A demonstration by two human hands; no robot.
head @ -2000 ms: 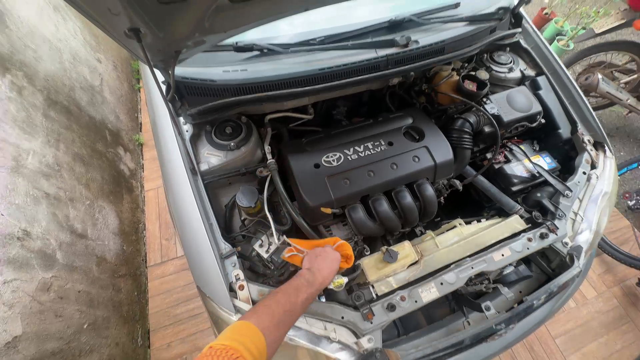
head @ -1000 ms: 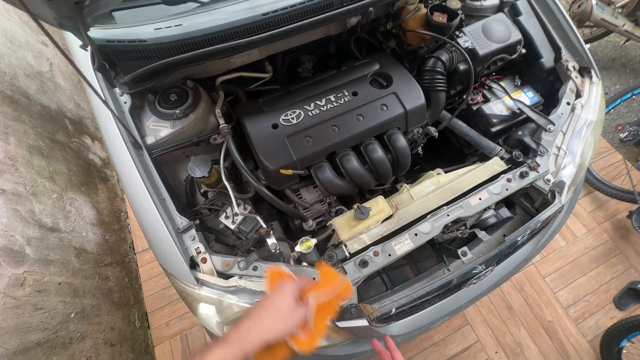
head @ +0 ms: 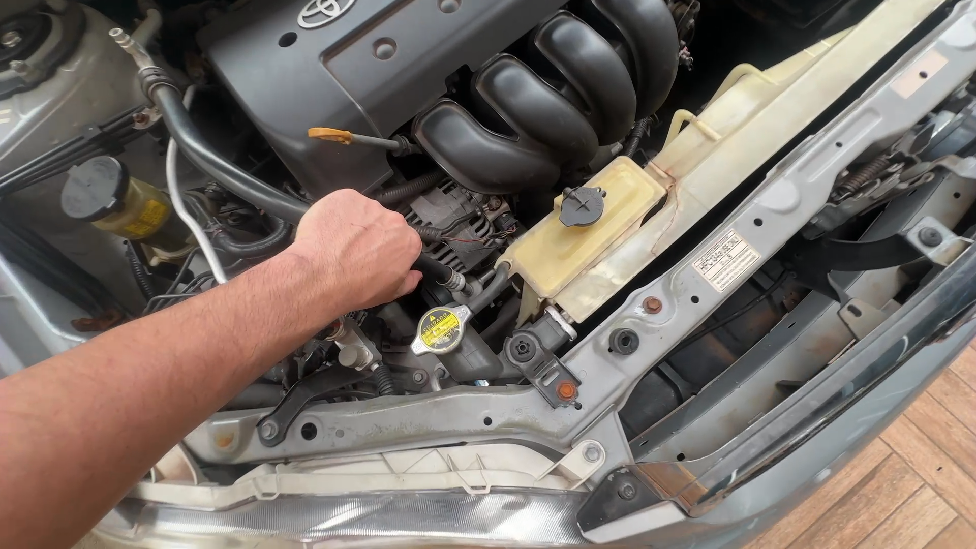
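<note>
My left hand (head: 354,248) reaches in from the left with its fingers curled over a thick black hose (head: 236,179), which runs under the palm and comes out past the thumb. Its fingertips are hidden beneath the hand. Just right of and below the hand is the radiator cap (head: 441,330), silver with a yellow label. The orange dipstick handle (head: 330,136) lies above the hand, near the black engine cover (head: 305,84). To the right is a yellowed coolant reservoir (head: 602,221) with a black cap (head: 582,206). My right hand is out of view.
The grey metal front crossmember (head: 366,419) runs below the hand, with the headlight (head: 366,515) in front of it. A fluid reservoir with a dark cap (head: 95,187) stands at the left. Black intake runners (head: 534,114) curve above the alternator (head: 457,229).
The orange cloth that my left hand held is out of view, and that hand is now on the hose. My right fingertips, seen one second ago, have left the view. The view is much closer.
</note>
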